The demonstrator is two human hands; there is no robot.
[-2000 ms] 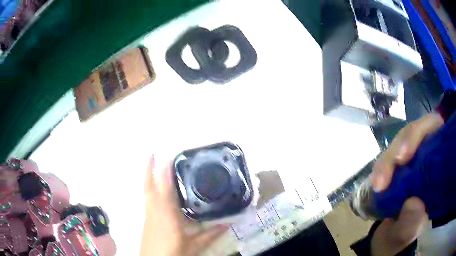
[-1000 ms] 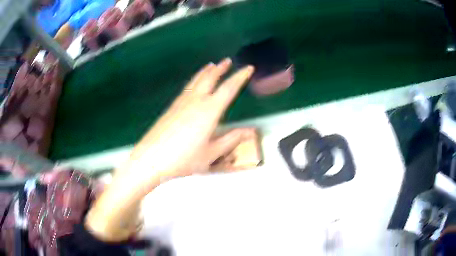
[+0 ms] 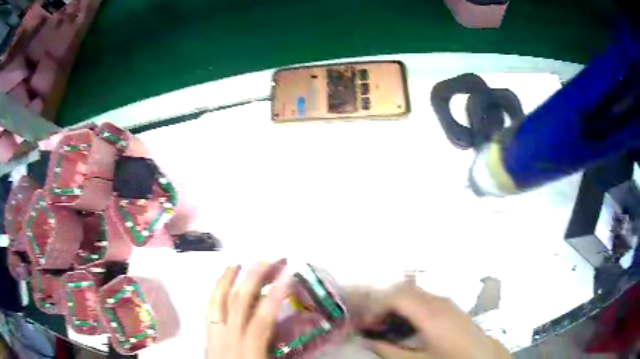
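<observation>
A pink housing [image 3: 312, 324] with a green board strip and white dots inside its rim is at the near edge of the white surface, open side showing. My left hand [image 3: 242, 308] holds it from the left, fingers over its rim. My right hand [image 3: 421, 319] is at the housing's right side, with a small black part [image 3: 394, 329] at its fingers; it looks like the fan, partly hidden. The blue electric screwdriver [image 3: 561, 133], with a yellow band and pale nose, hangs at the upper right, held by neither hand.
Several pink housings [image 3: 67, 228] are piled at the left. A lit smartphone [image 3: 340, 91] lies near the green belt [image 3: 231, 52]. Two overlapping black cover rings [image 3: 452, 105] lie behind the screwdriver nose. The screw feeder [image 3: 596, 224] is at right. Another pink housing is on the belt.
My left hand has come back from over the belt and now holds an open housing at the near edge. My right hand has let go of the screwdriver. The housing on the belt is farther right.
</observation>
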